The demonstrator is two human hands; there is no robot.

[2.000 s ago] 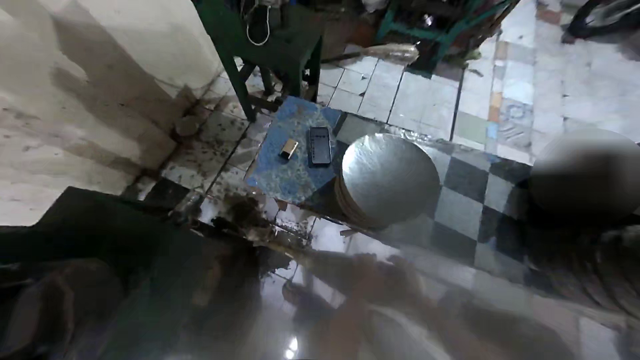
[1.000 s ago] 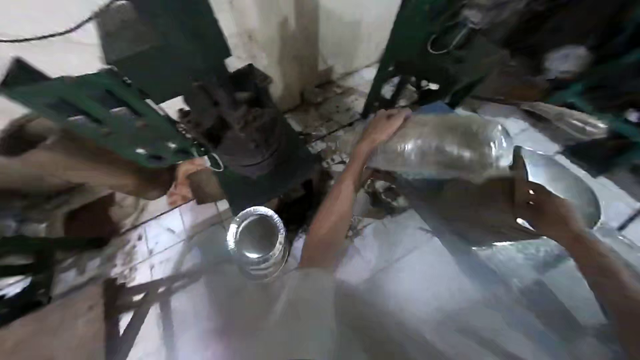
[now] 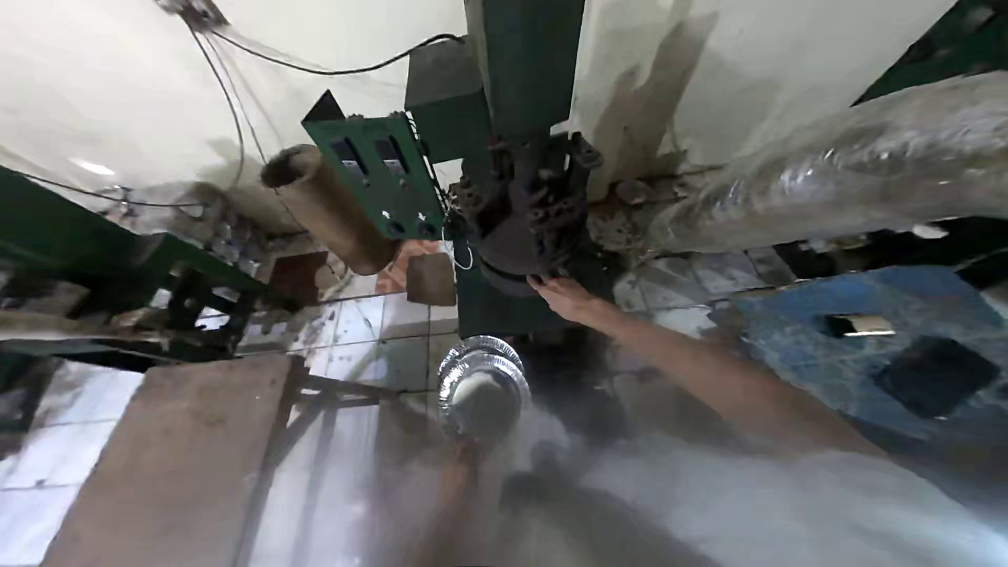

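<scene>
My right hand (image 3: 561, 294) reaches in from the lower right, its fingertips at the lower edge of the round dark metal die of a green press machine (image 3: 520, 252); whether it holds anything is hidden. Below the press are round foil pans (image 3: 483, 394), shiny with crimped rims, one overlapping another. My left hand (image 3: 465, 457) is blurred at the near edge of these pans and seems to hold them from below; its fingers are mostly hidden. A green control box (image 3: 386, 177) with switches is joined to the press on the left.
A brown board (image 3: 181, 449) on legs stands at the lower left. A cardboard tube (image 3: 331, 209) leans behind the control box. A plastic-wrapped roll (image 3: 850, 173) spans the upper right. A blue tabletop (image 3: 835, 339) bears a small box and a dark object. Cables hang on the wall.
The view has swung left to the press. One second ago both hands were at a clear wrapped bundle on the right; now one is at the press die, the other by the foil pans.
</scene>
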